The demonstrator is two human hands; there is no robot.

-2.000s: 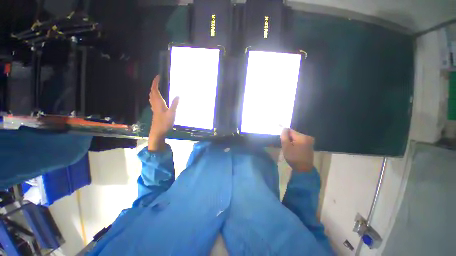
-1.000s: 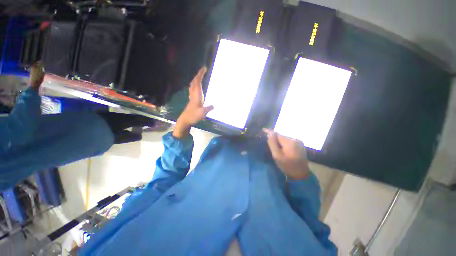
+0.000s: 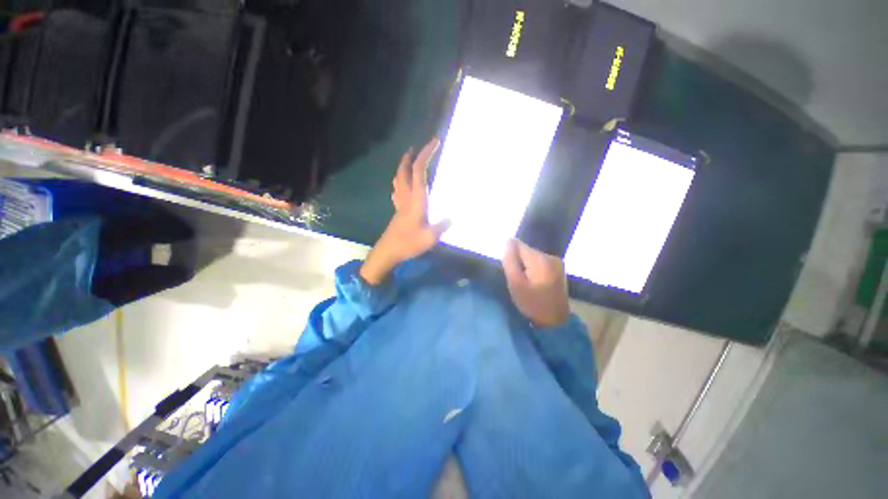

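Two tablets lie side by side near me, both with glaring white screens: the left tablet (image 3: 497, 161) and the right tablet (image 3: 631, 216), which shows a dark band at its top. My left hand (image 3: 407, 216) is at the left tablet's left edge, fingers apart, thumb at its lower left corner. My right hand (image 3: 537, 281) is at the left tablet's lower right corner, a fingertip at the screen's edge; its other fingers look curled. Beyond lie two dark tablets with yellow text, one on the left (image 3: 492, 47) and one on the right (image 3: 606, 73).
Dark tablets (image 3: 175, 83) stand or lie in rows at the left of the green bench mat (image 3: 745, 224). An orange-red strip (image 3: 156, 168) runs along the front edge. A blue sleeve (image 3: 49, 278) of another person shows at left. Metal racks are at lower left.
My right hand has moved from the right tablet's lower edge to the left tablet's lower right corner. A dark band has appeared on the right screen. The view has turned and shifted.
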